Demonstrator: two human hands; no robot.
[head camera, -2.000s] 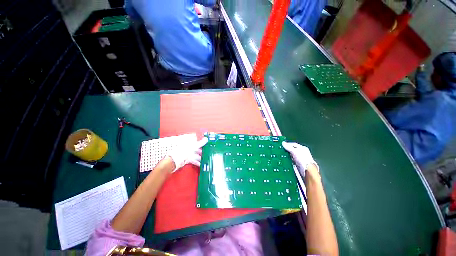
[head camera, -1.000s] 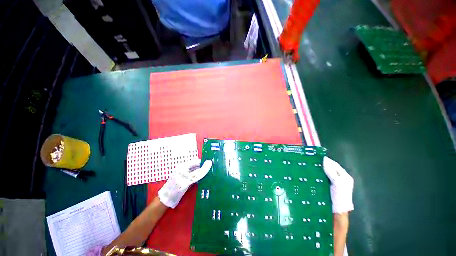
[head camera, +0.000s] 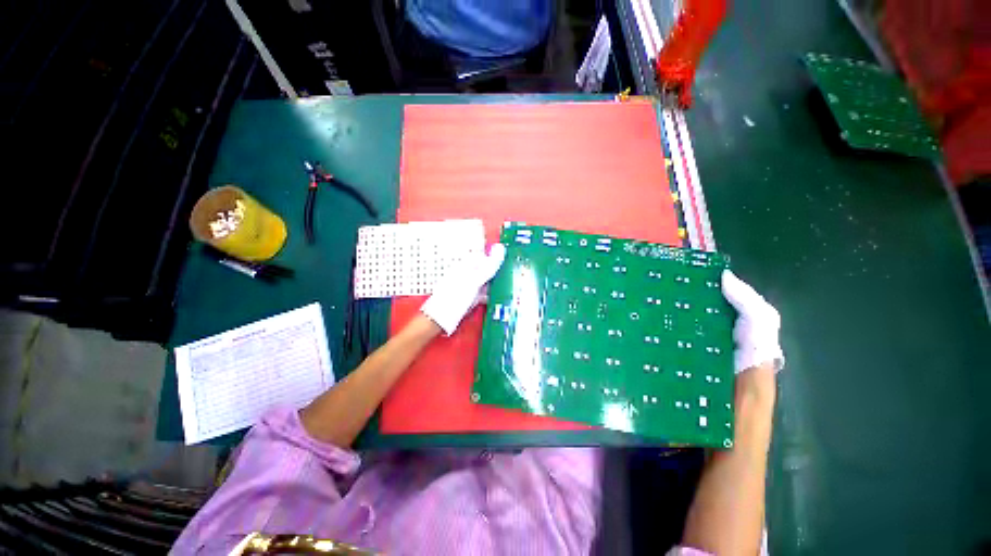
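Observation:
A large green circuit board (head camera: 614, 337) is held with its flat side, dotted with small solder spots, facing me. My left hand (head camera: 465, 290), in a white glove, grips its left edge near the upper corner. My right hand (head camera: 752, 324), also gloved, grips its right edge near the upper corner. The fingers behind the board are hidden. The board is over the red bench mat (head camera: 532, 163) and reaches past its right side. A white label sheet with a grid of small dots (head camera: 402, 258) lies beside my left hand, partly on the mat.
Side cutters (head camera: 318, 187), a yellow tub with pale bits (head camera: 255, 230), a marker pen (head camera: 241, 267) and a record sheet (head camera: 255, 371) are at left. The green conveyor (head camera: 804, 239) runs along the right, with another board (head camera: 875, 106). A person in blue (head camera: 478, 24) sits beyond the bench.
The board's lower edge has turned slightly rightwards in my hands since the earliest frame. Both hands still hold it. My view has shifted, and the bench items appear in different places.

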